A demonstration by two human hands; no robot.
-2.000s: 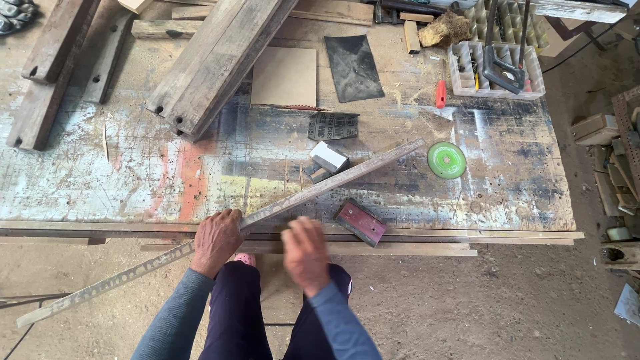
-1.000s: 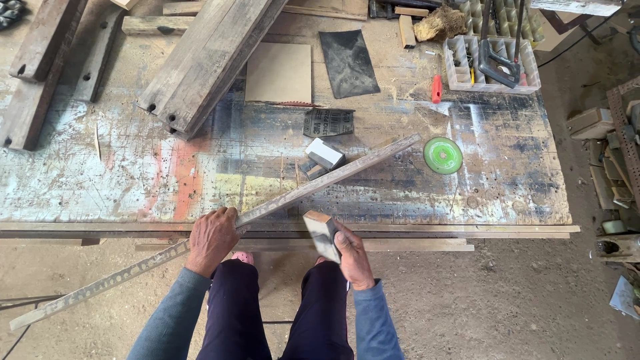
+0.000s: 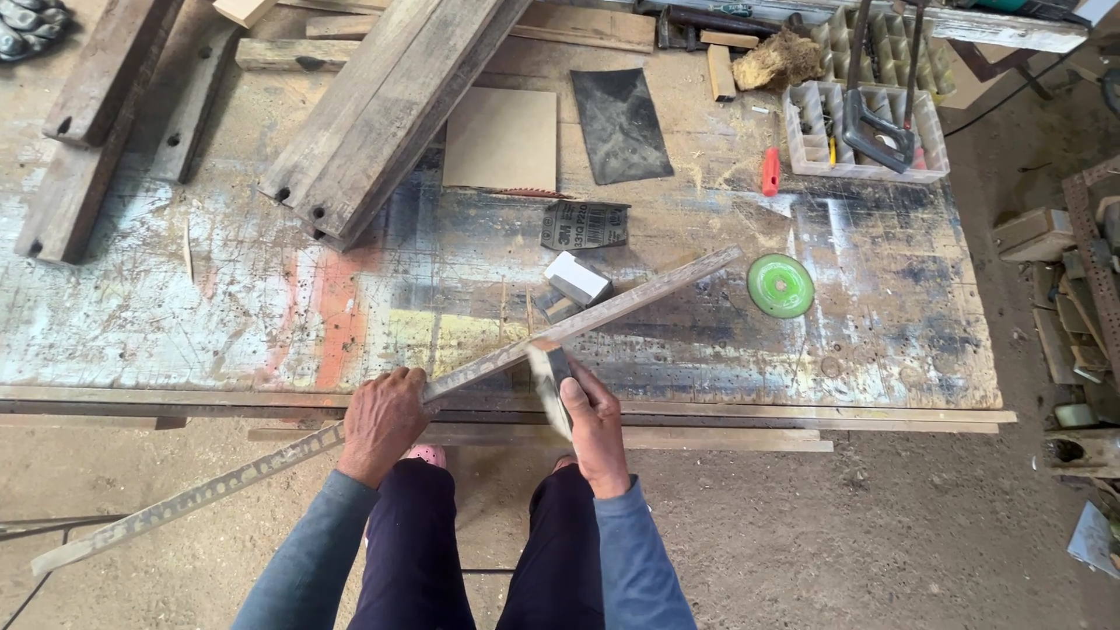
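My left hand (image 3: 383, 424) grips a long thin wooden strip (image 3: 647, 297) near the bench's front edge. The strip slants from beyond the edge at lower left up across the wooden workbench (image 3: 201, 350). My right hand (image 3: 595, 420) holds a sanding block (image 3: 553, 385) on its narrow side, thumb along it, its top end close against the strip; whether they touch I cannot tell. Just behind the strip lies a white and grey block (image 3: 577, 278), with a piece of sandpaper (image 3: 584, 225) beyond it. A green abrasive disc (image 3: 780, 285) rests right of the strip's far end.
Heavy wooden beams (image 3: 385, 114) lie at the back left. Farther back are a square board (image 3: 503, 140), a dark abrasive sheet (image 3: 621, 125), a red-handled tool (image 3: 770, 171) and a plastic organizer (image 3: 866, 166) with a hacksaw (image 3: 878, 131) on it. Thin strips (image 3: 700, 436) run along the front edge.
Two seconds ago the sanding block lay on the bench by the front edge. My right hand has picked it up and brought it to the strip. My left hand keeps its grip.
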